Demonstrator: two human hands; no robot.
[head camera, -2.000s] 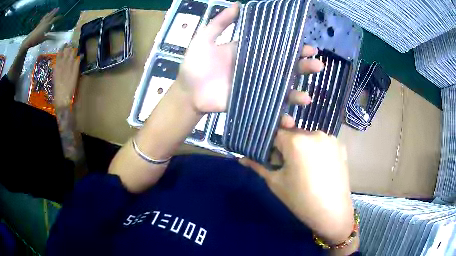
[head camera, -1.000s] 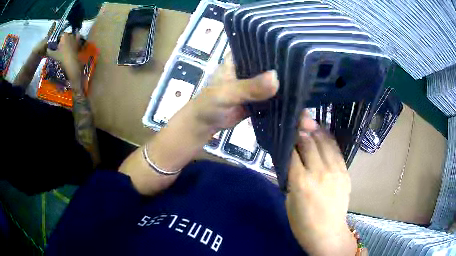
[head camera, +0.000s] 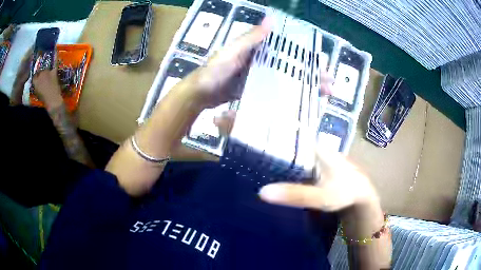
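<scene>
A batch of phone middle frames (head camera: 274, 105) is held together above the tray, seen edge-on with bright silver sides, slots near the top and dark, dotted lower ends. It is blurred. My left hand (head camera: 224, 71) is on its left side, fingers pointing up. My right hand (head camera: 337, 184) is at its lower right, thumb across the bottom; some fingertips show at the right edge. The white blister tray (head camera: 145, 108) lies behind on the cardboard, with dark frames around white centres in its visible pockets. The batch hides the tray's middle.
A loose frame pile (head camera: 390, 111) lies right of the tray, another dark frame stack (head camera: 132, 34) to the left. Stacked trays (head camera: 459, 74) stand at the right and lower right (head camera: 416, 245). At left a co-worker's hand (head camera: 47, 87) holds a dark frame by an orange parts tray (head camera: 79, 50).
The batch has turned from fanned, with a dark face showing, to closed and edge-on. My right hand's thumb has come round the bottom. The co-worker's hand has moved lower.
</scene>
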